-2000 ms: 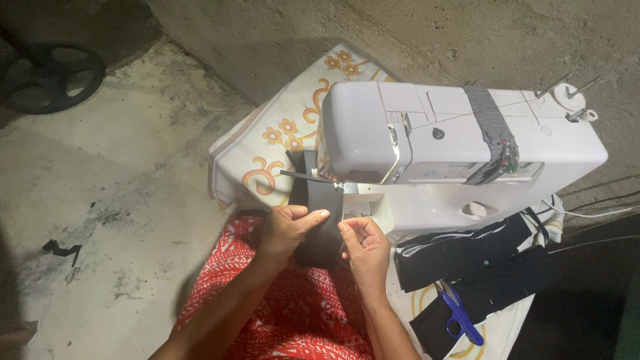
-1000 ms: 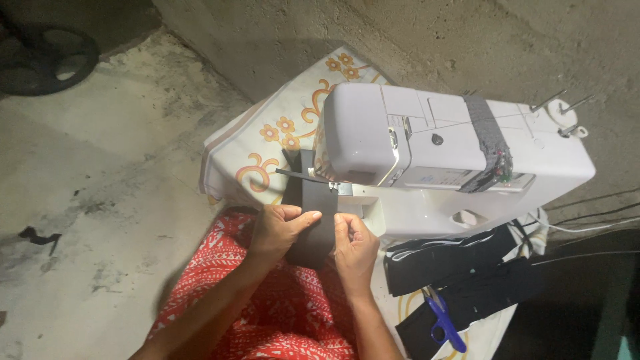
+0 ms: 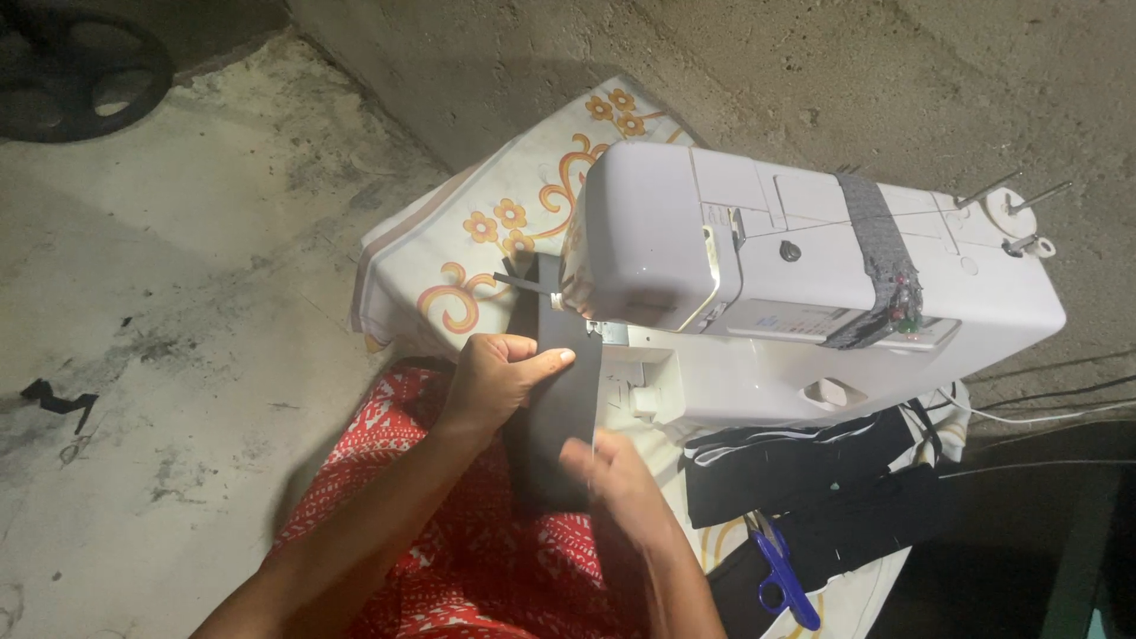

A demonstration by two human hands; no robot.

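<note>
A dark grey fabric piece (image 3: 568, 390) runs from under the needle area of a white sewing machine (image 3: 657, 231) down over my lap. My left hand (image 3: 501, 377) pinches this fabric between thumb and fingers, a little below the presser foot. Lower down, my right hand (image 3: 617, 475) is at the fabric's right edge, blurred; whether its fingers grip the edge cannot be told. A narrow dark strip (image 3: 524, 283) sticks out to the left beside the machine head.
A floral cloth (image 3: 426, 275) covers the table under the machine. Dark fabric pieces (image 3: 781, 470) and blue-handled thread snips or scissors (image 3: 781, 577) lie at the right. Thread spools (image 3: 1010, 209) stand on the machine. A dark wheel (image 3: 80, 71) is at upper left.
My right hand has moved down along the fabric edge, away from the needle area, where it pinched the edge before. My left hand still holds the fabric.
</note>
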